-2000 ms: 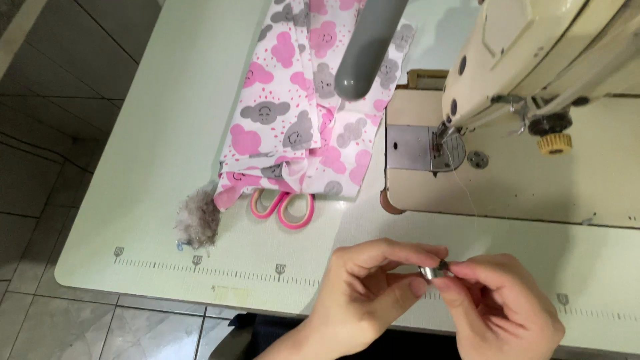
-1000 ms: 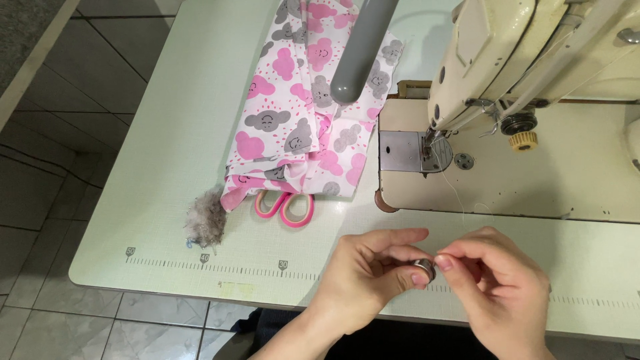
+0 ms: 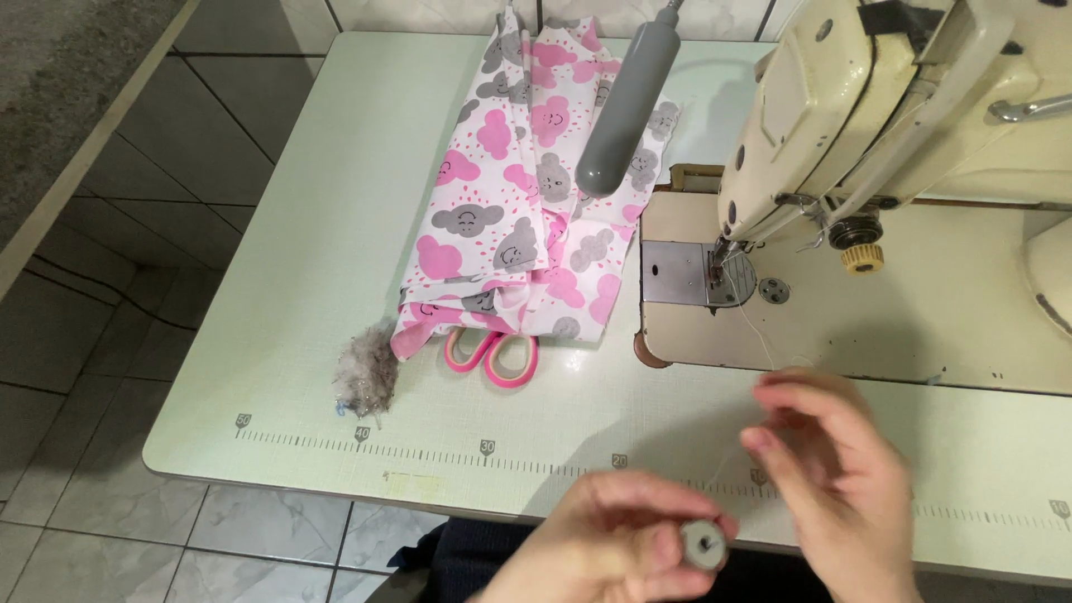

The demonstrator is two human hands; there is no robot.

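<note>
My left hand (image 3: 624,536) holds a round metal bobbin (image 3: 703,544) between thumb and fingers, over the table's front edge. A fine thread shows faintly between the bobbin and my right hand (image 3: 837,473), which is raised to the right, thumb and index finger nearly together; whether the thread is pinched there cannot be told. Behind my hands stands a cream sewing machine (image 3: 796,126), with thread trailing from its needle area (image 3: 720,264) toward my right hand. Folded cloud-print fabric (image 3: 494,218) lies left of it, partly covering scissors with pink handles (image 3: 511,360).
A grey rounded handle-like object (image 3: 628,109) hangs over the fabric. Left of the scissors sits a fuzzy grey clump (image 3: 367,373) with pins or bits in it. A ruler scale (image 3: 427,452) runs along the front of the pale green table (image 3: 293,251). The tiled floor (image 3: 243,536) lies beyond its edge.
My hands have moved apart: both were close together at the small metal piece, and now my right hand is up and away from it. The bobbin stays in my left hand.
</note>
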